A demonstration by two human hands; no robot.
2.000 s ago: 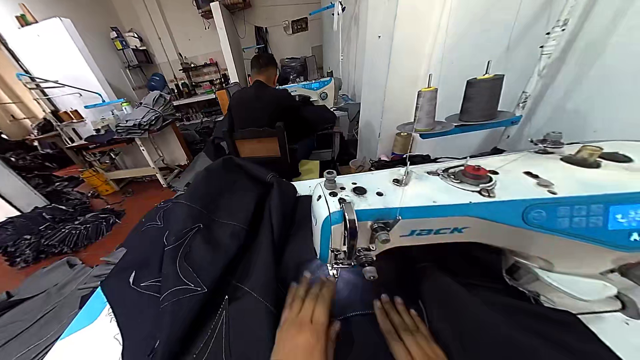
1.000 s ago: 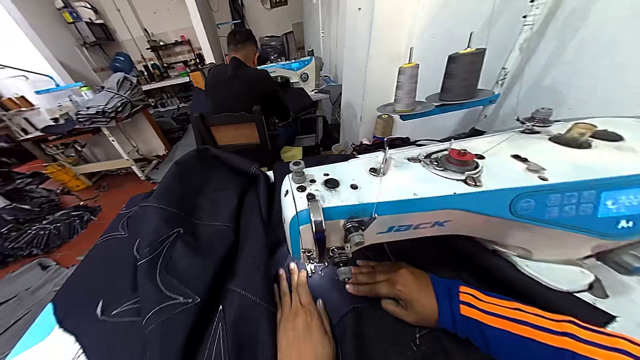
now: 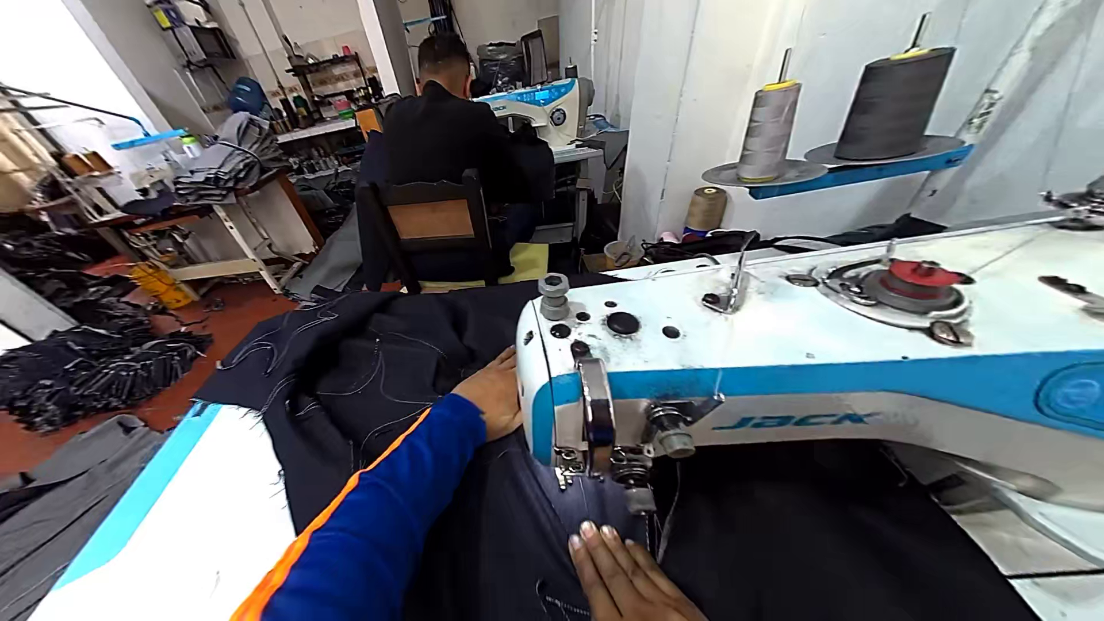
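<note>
Dark denim fabric (image 3: 483,517) with pale stitching lies over the sewing table and under the needle area of a white and blue Jack sewing machine (image 3: 776,379). My left hand (image 3: 496,392), in a blue sleeve with an orange stripe, reaches forward to the left side of the machine head and rests on the fabric; its fingertips are partly hidden behind the head. Just in front of the presser foot (image 3: 638,496), my right hand (image 3: 630,578) lies flat on the fabric, fingers together and pointing toward the foot. A thread tail hangs beside the foot.
Thread cones (image 3: 768,134) stand on a blue holder at the right. Ahead, a person (image 3: 448,138) sits on a wooden chair (image 3: 435,220) at another sewing machine (image 3: 543,108). At the left are a table with stacked garments (image 3: 228,159) and heaped dark cloth (image 3: 95,371) on the floor.
My left hand has moved forward from in front of the needle area to beside the machine head. The fabric at the left has shifted and lies lower and more bunched. My right hand is now nearer the body.
</note>
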